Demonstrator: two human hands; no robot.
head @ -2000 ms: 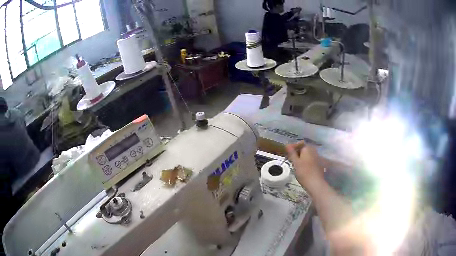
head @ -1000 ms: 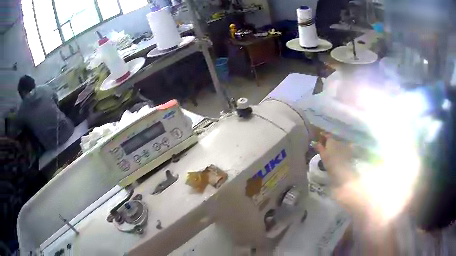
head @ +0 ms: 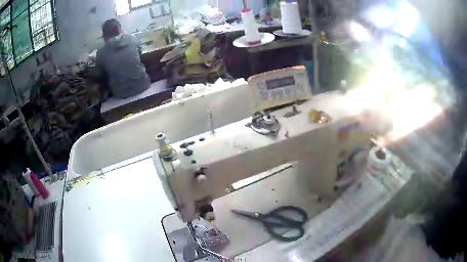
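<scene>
The cream-white sewing machine [head: 246,171] stands across the table, its needle area at the lower middle. Dark green-handled scissors [head: 270,220] lie on the machine bed, right of the needle plate [head: 180,243], blades pointing left. A shiny wire-like binder attachment [head: 207,247] sits by the needle. A white tape roll [head: 379,157] stands right of the machine. A pale orange blur [head: 409,122] beyond the roll may be my right hand. Bright glare hides its fingers and anything held. My left hand is out of the picture.
The control panel [head: 279,88] stands atop the machine. A person in grey [head: 122,66] sits at the back left beside dark cloth heaps [head: 61,107]. Thread cones [head: 250,25] stand at the back. A pink cone [head: 39,185] is at far left. A printed ruler strip [head: 327,233] runs along the front edge.
The view has swung left and down, bringing the needle area and scissors into view. My right hand, earlier raised by the tape roll, is now lost in glare.
</scene>
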